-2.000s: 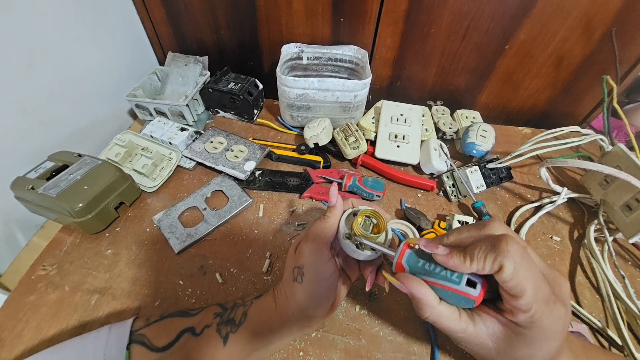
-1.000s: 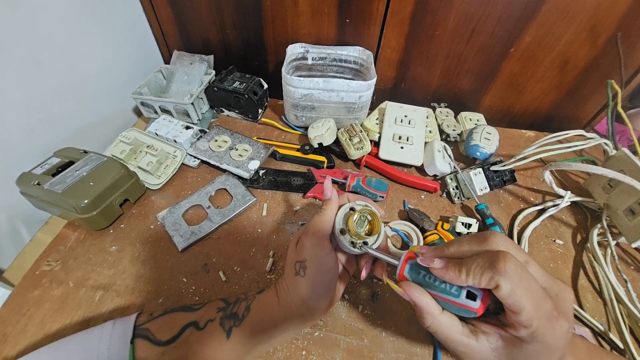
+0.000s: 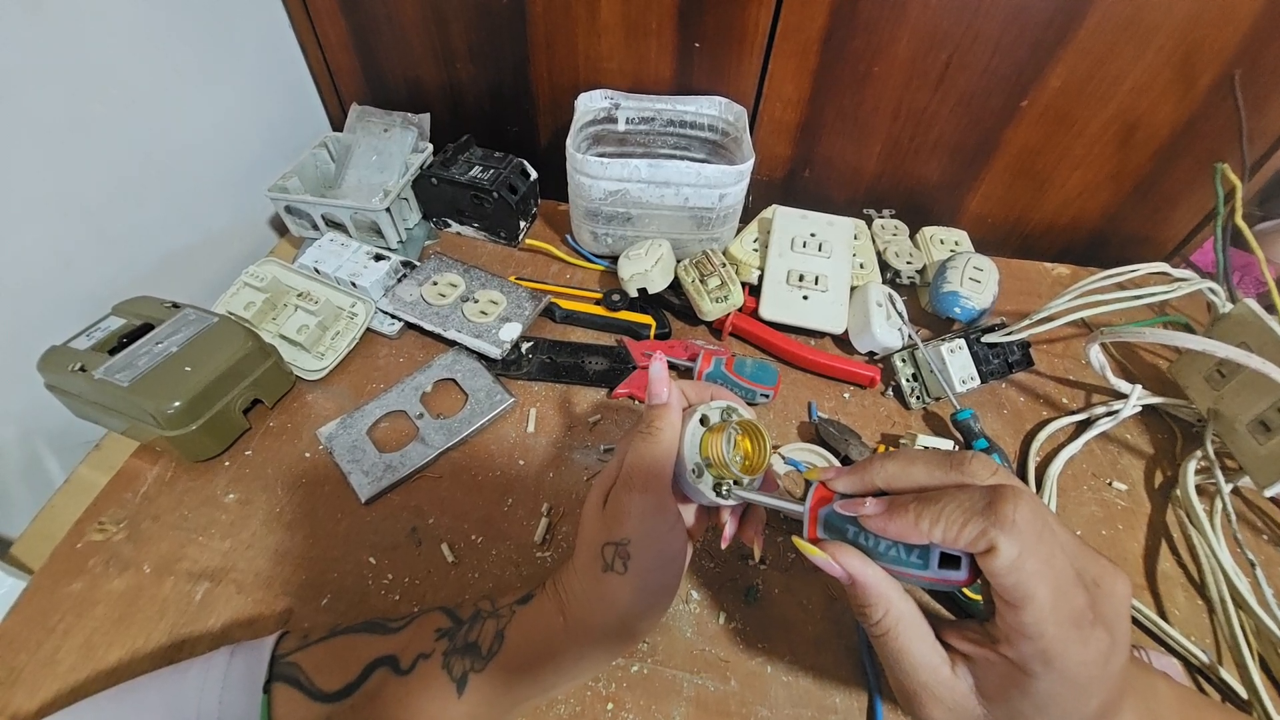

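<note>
My left hand point(image 3: 640, 490) holds a round white lamp socket point(image 3: 700, 462) with a brass-coloured screw shell, its open face tilted up toward the right. In my right hand point(image 3: 1000, 560) is a stubby Total screwdriver point(image 3: 890, 542) with a grey-green and red handle. Its tip meets a screw at the lower edge of the socket. Just behind the screwdriver lies a round white part point(image 3: 795, 465) with a blue wire, partly hidden. Pliers with dark jaws point(image 3: 842, 438) lie beside it, their handles mostly covered by my right hand.
A metal outlet plate point(image 3: 418, 422), an olive box point(image 3: 165, 375) and an outlet in a speckled plate point(image 3: 460, 300) lie left. Behind are a plastic container point(image 3: 660, 175), red-handled pliers point(image 3: 800, 350) and several outlets. White cables point(image 3: 1130, 400) tangle at right. Debris dots the wooden surface.
The socket has turned in my left hand, from facing more upward to facing right. The screwdriver has stayed in my right hand, its tip at the socket.
</note>
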